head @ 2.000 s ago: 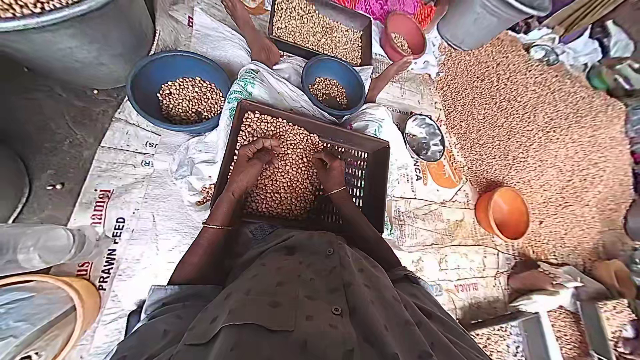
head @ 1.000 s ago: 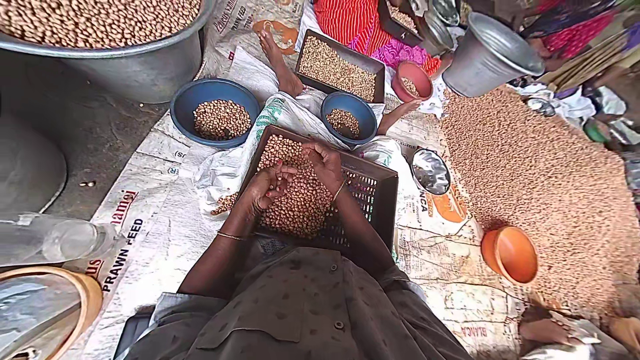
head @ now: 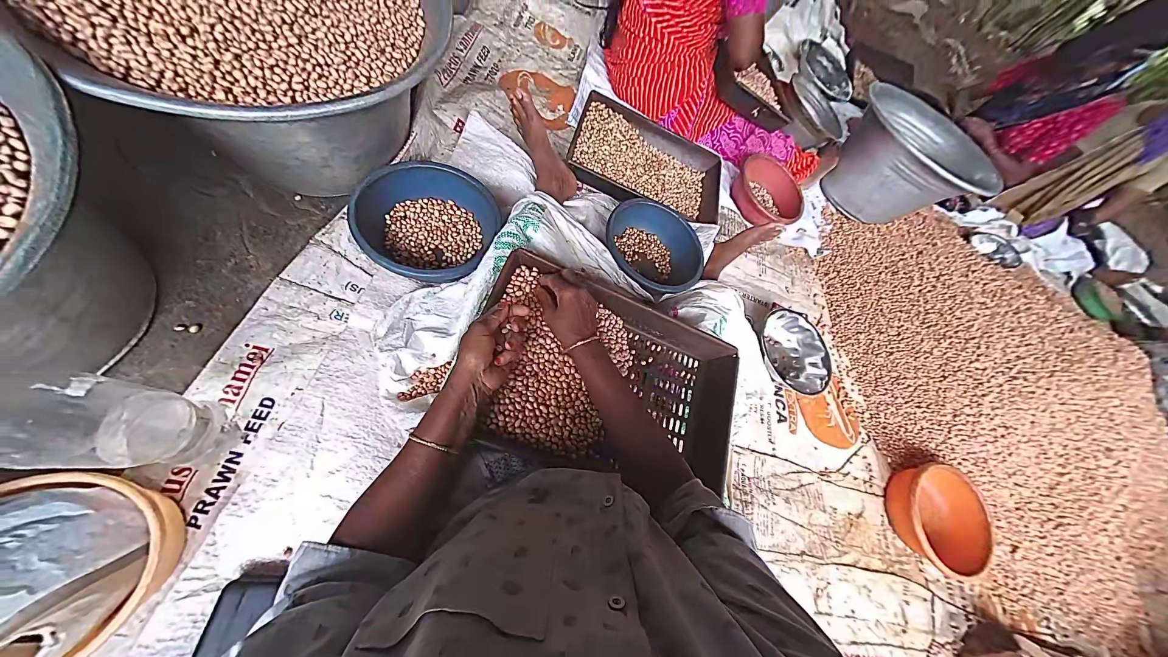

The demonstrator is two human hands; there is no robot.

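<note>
A dark plastic crate (head: 714, 411) with slotted sides stands before me, partly filled with brown nuts or seeds (head: 547, 401). Over its left part is my left hand (head: 493, 345), fingers curled, with what look like a few of the nuts in them. Just right of it, near the far rim, my right hand (head: 568, 308) is bent down over the heap; its fingertips are hidden. The hands are close together but apart. Beyond the crate stand a larger blue basin (head: 365, 219) and a smaller blue bowl (head: 689, 239), both holding nuts.
Large metal tubs (head: 365, 137) of nuts stand at the left. A person (head: 666, 68) sits beyond a dark tray (head: 712, 187) of nuts. A red bowl (head: 746, 192), a metal bucket (head: 876, 173), a steel bowl (head: 796, 351) and an orange bowl (head: 958, 525) lie rightward, around a wide nut pile (head: 1013, 383).
My hands were farther apart over the nuts two seconds ago; they have come close together and now are over the crate's far left part. The view has shifted.
</note>
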